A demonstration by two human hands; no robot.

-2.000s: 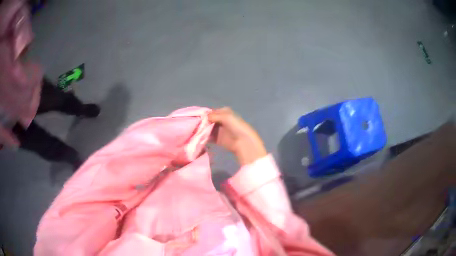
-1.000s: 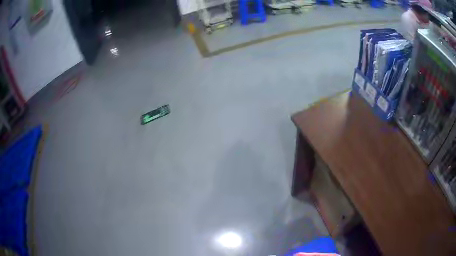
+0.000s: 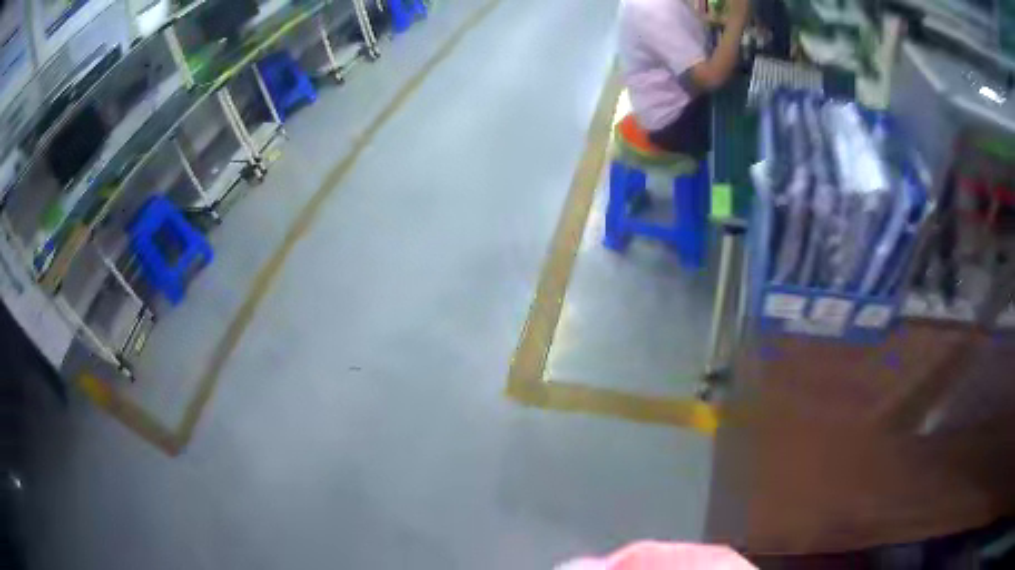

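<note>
Neither of my hands is in the picture. A small piece of pink cloth (image 3: 662,556) shows at the bottom edge, cut off by it; no hand shows with it. Nearest in front of me at the right is a brown desk top (image 3: 857,434). A blue file box (image 3: 829,311) stands at its far end, filled with upright folders (image 3: 829,195) in clear covers. The picture is somewhat blurred.
Grey floor (image 3: 390,434) with yellow lines (image 3: 562,267) runs ahead. A person in pink (image 3: 664,67) sits on a blue stool (image 3: 657,212) at a green-topped bench (image 3: 729,145). Benches and blue stools (image 3: 169,247) line the left. A glass-fronted cabinet (image 3: 968,223) is at the right.
The view has turned from my pink sleeves and a blue stool, past the desk, to the aisle. My hands, seen two seconds ago at the sleeve, have left the picture.
</note>
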